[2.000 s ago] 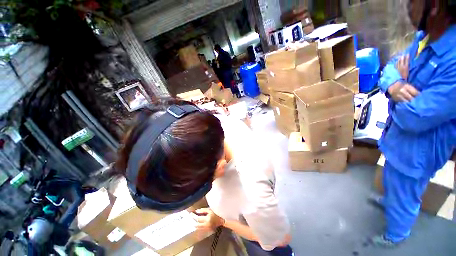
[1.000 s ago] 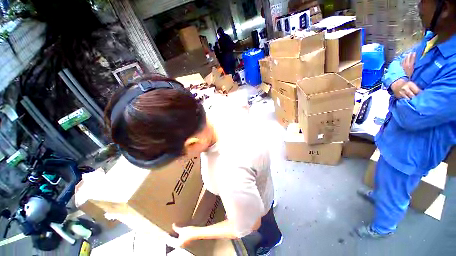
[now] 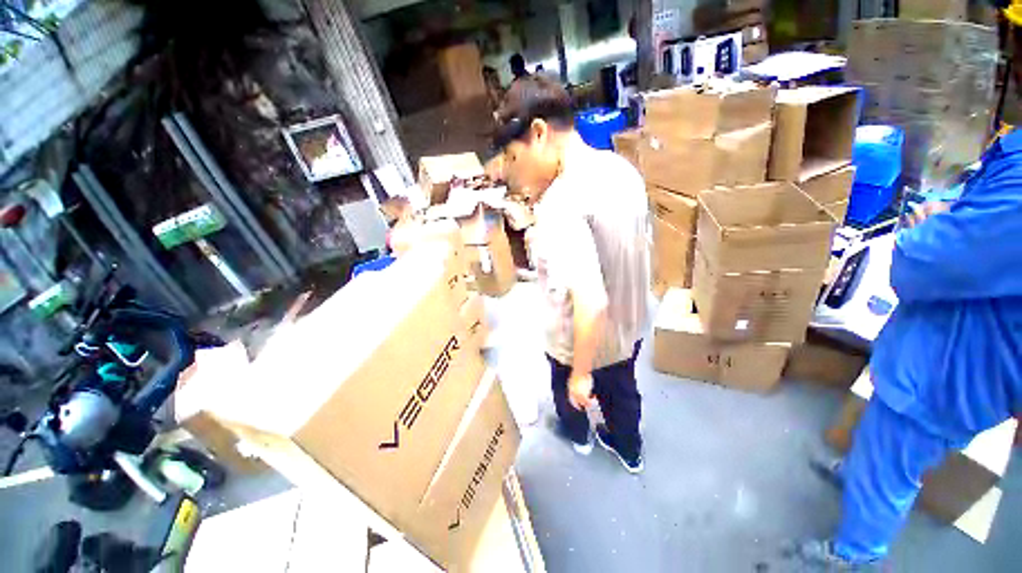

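Neither of my hands can be made out. A large tan carton with black "VEGER" print [image 3: 370,392] stands nearest in front of me, tilted in the picture. Another carton with the same print [image 3: 480,484] is against its lower right side. Pale carton tops [image 3: 263,543] show at the bottom edge, cut off by the frame. A browner carton [image 3: 213,392] is at the left, partly hidden behind the front carton.
A person in a light shirt [image 3: 594,246] stands beyond the cartons. A person in blue [image 3: 953,291] stands at the right. Open empty cartons [image 3: 762,252] are piled behind. A parked scooter [image 3: 112,392] is at the left. A blue drum [image 3: 602,127] is at the back.
The person in the light shirt has let go of the cartons, moved away from them and now stands farther off, one arm hanging. The VEGER cartons are now more fully visible.
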